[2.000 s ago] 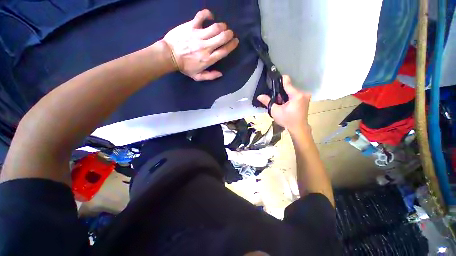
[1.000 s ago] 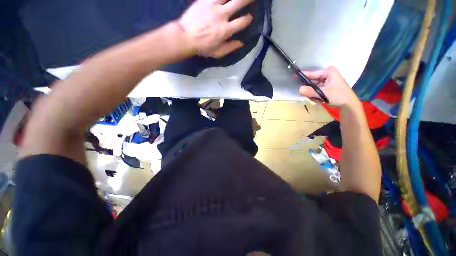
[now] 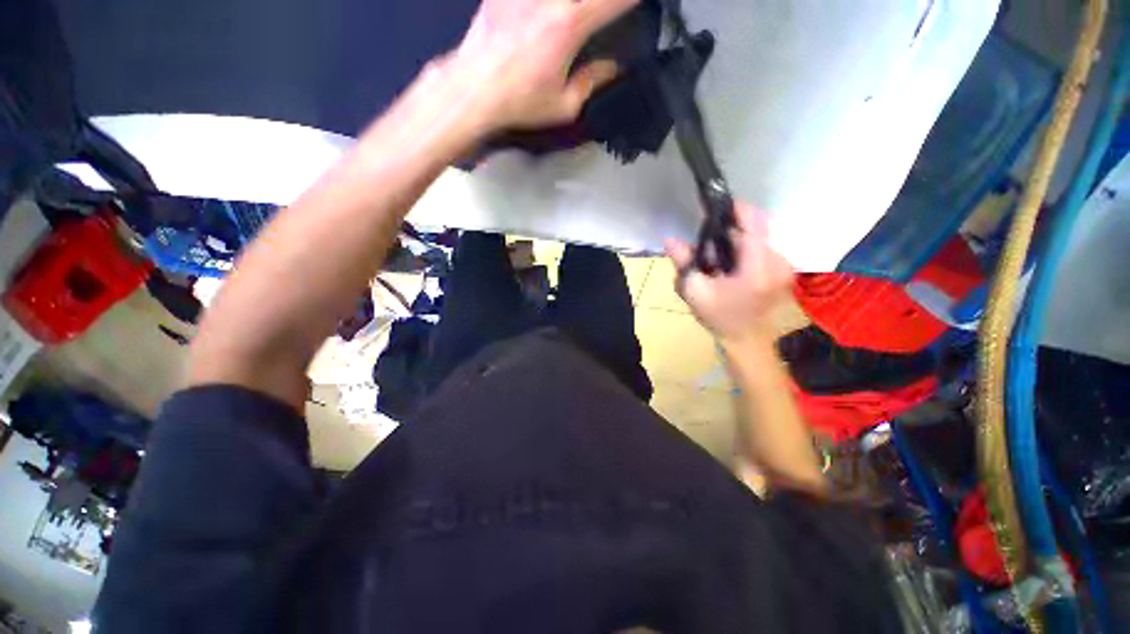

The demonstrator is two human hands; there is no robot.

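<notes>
Dark fabric [image 3: 248,56] lies over the white-covered table [image 3: 818,112]. My left hand [image 3: 533,68] is at the top centre on the bunched dark cloth near the fabric's right edge; its fingertips are partly cut off by the frame, and whether it grips the cloth is unclear. My right hand [image 3: 737,279] holds the handles of the long black shears [image 3: 694,136]. The shears point up and away over the white cover, beside the bunched dark cloth. The shears are blurred, and their tips cannot be made out clearly.
A blue-grey padded board [image 3: 960,161] lies right of the table. Tan and blue hoses [image 3: 1010,310] hang at the right. Red cloth [image 3: 867,310] lies below the table's right side. A red plastic container [image 3: 77,279] stands at the left. Scraps lie on the tiled floor.
The shears have swung from the right back toward the dark cloth and point more steeply up. The cloth under my left hand is now bunched. The narrow dark strip no longer lies flat by the table edge.
</notes>
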